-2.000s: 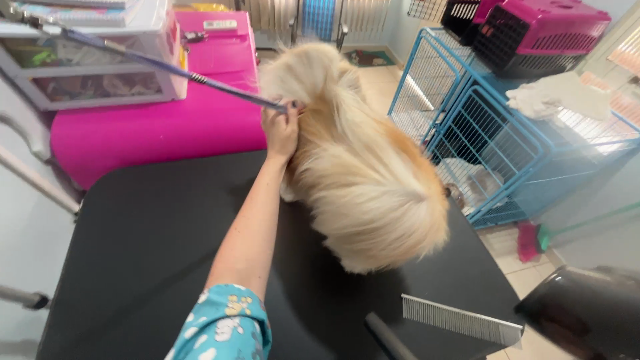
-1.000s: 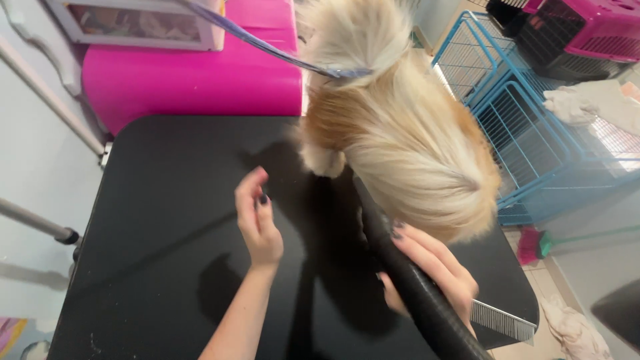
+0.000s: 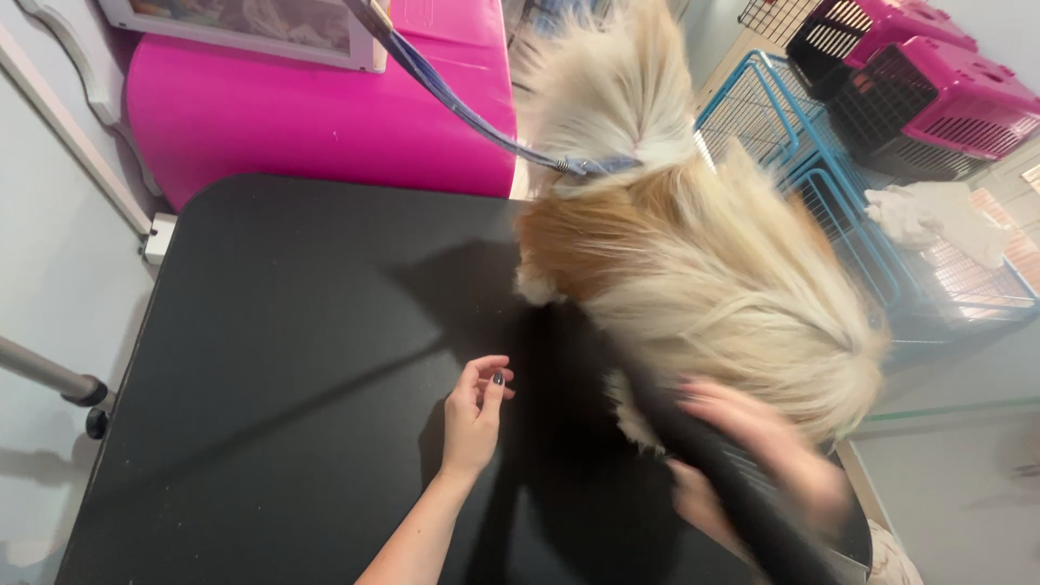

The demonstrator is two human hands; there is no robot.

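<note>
A long-haired cream and tan dog (image 3: 715, 276) stands on a black grooming table (image 3: 309, 325), facing away, its coat blown flat in streaks. Around its neck runs a blue grooming loop (image 3: 487, 126) that stretches to the upper left. My right hand (image 3: 756, 455), blurred, grips a black dryer hose (image 3: 699, 447) whose front end lies close to the dog's near side. Left of the hose, my left hand (image 3: 479, 414) hovers over the table with fingers loosely curled, holding nothing and apart from the dog.
A bright pink padded piece (image 3: 325, 122) stands behind the table, with a plastic drawer unit (image 3: 252, 32) on it. Blue wire cages (image 3: 837, 203) and pink and black pet carriers (image 3: 959, 106) are at the right. A metal pole (image 3: 49, 374) reaches in at the left.
Two seconds ago my left hand was at the dog's neck; it has let go and is now over the table. The dryer hose, earlier lying on the table, is in my right hand.
</note>
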